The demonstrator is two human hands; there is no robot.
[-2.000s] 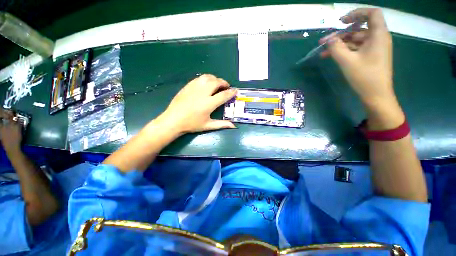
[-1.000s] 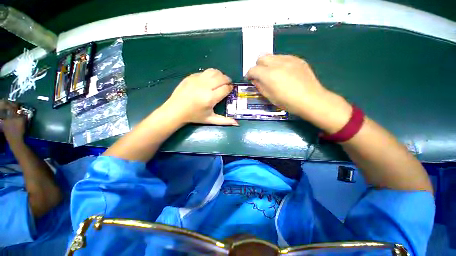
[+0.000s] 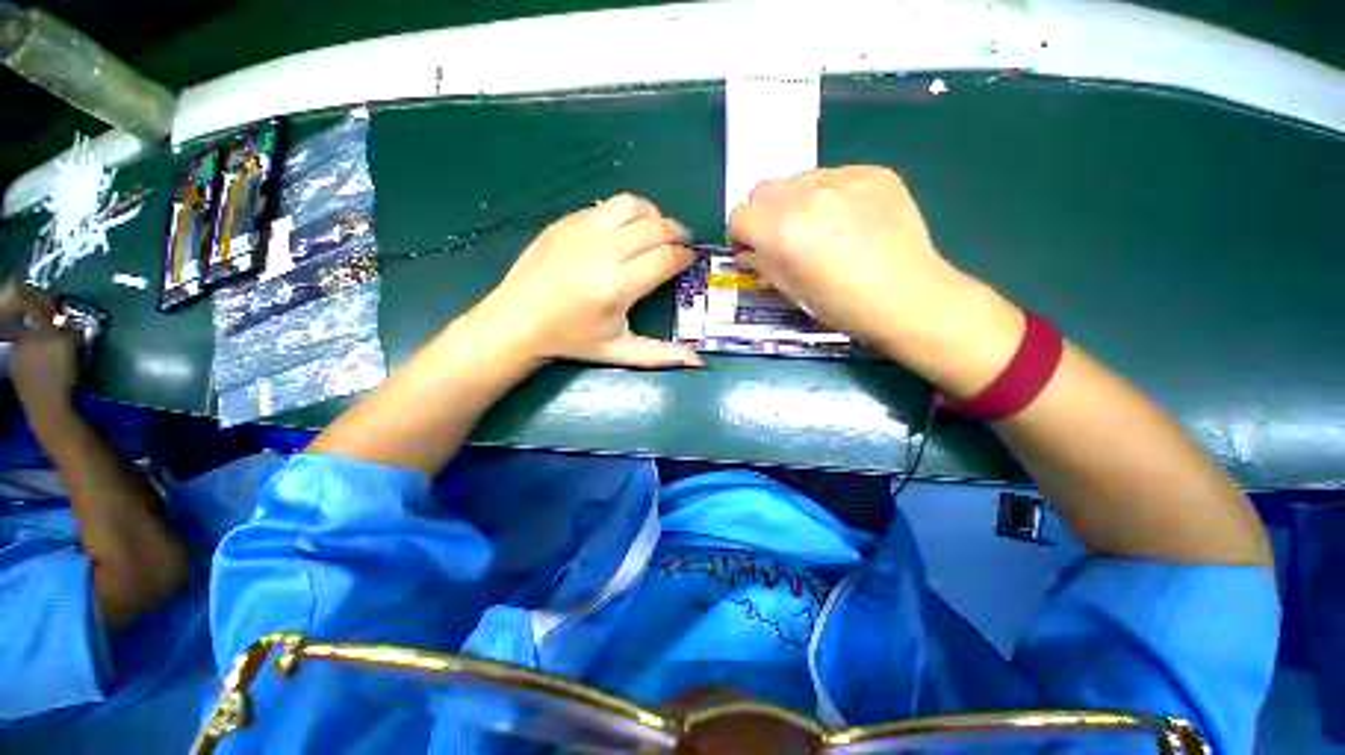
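An opened phone point(image 3: 767, 322) lies flat on the green mat in front of me, silvery inside with an orange strip. My left hand point(image 3: 598, 288) holds its left end between thumb and fingers. My right hand point(image 3: 841, 244) is closed, fingertips pinched at the phone's upper edge, and covers its right part. The thin tweezers seen in this hand earlier are hidden behind it now. A white card point(image 3: 772, 133) lies beyond the phone, its near end partly behind my right hand.
Two dark opened phones point(image 3: 244, 199) lie at the left, beside a crinkled clear plastic bag point(image 3: 303, 317). Thin dark wires run right from the bag. White strips point(image 3: 74, 214) and another person's hand point(image 3: 42, 347) are at far left. A white edge strip point(image 3: 590, 59) runs along the back.
My right hand has come down and left from the upper right to the phone, fingertips now on it. My left hand has stayed at the phone's left end. Little differs from one second ago.
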